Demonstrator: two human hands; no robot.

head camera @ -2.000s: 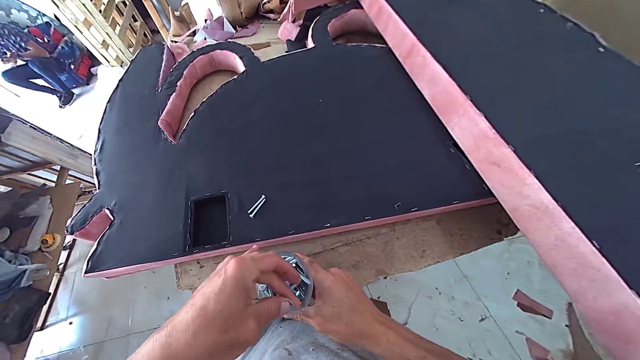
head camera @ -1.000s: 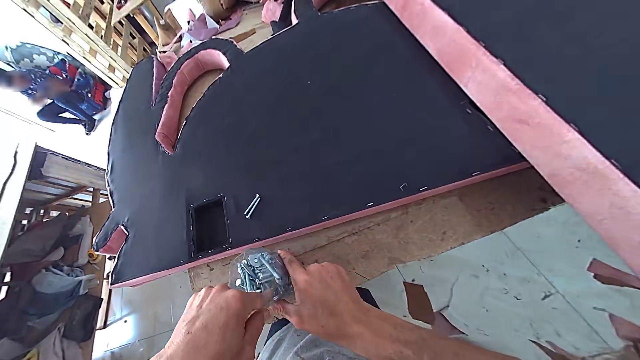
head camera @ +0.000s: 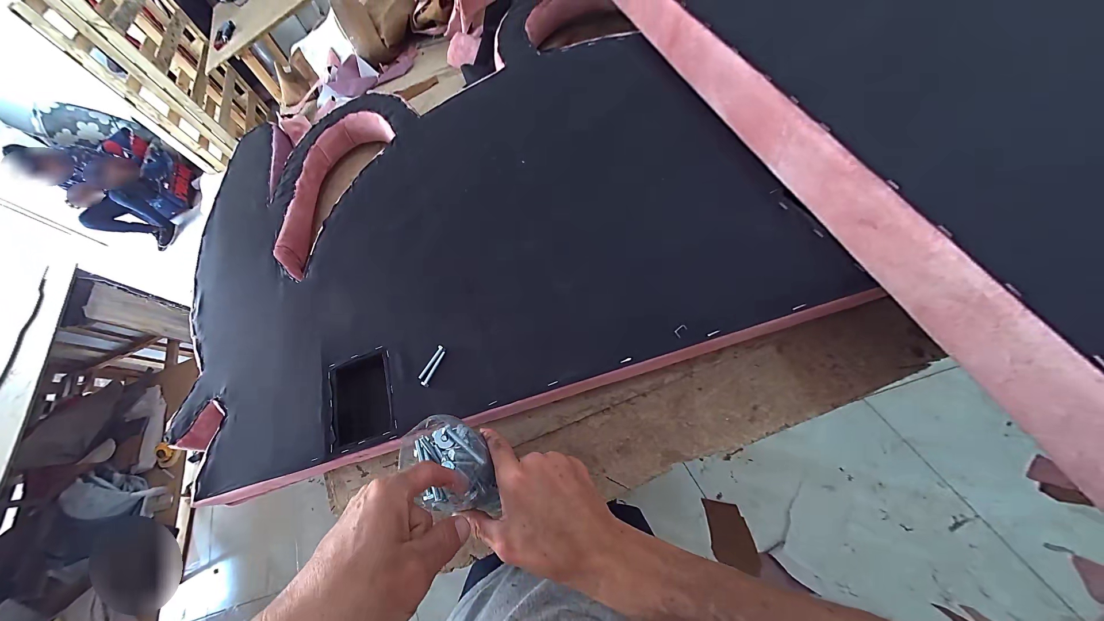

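Note:
My right hand [head camera: 552, 504] grips a clear plastic container of bolts and washers [head camera: 453, 457] at the near edge of a large upholstered panel [head camera: 552, 224], black-backed with pink sides and a row of staples. The fingers of my left hand [head camera: 392, 526] reach into the container's mouth among the hardware; whether they pinch a piece cannot be told. Two long bolts [head camera: 432, 366] lie side by side on the black backing, just right of a rectangular cutout [head camera: 362, 401]. A curved opening lined with pink fabric [head camera: 332, 181] is farther up the panel.
A second black panel with a pink side [head camera: 862, 207] lies across the right end. Cardboard [head camera: 742, 388] is beneath the first panel. Fabric scraps [head camera: 733, 535] lie on the tiled floor. A seated person [head camera: 129, 181] is at upper left, near a wooden slatted frame [head camera: 129, 69].
The container has turned in my hands, and its bolts and washers show more plainly than two seconds ago. The two loose bolts have stayed in place on the backing. The view has shifted.

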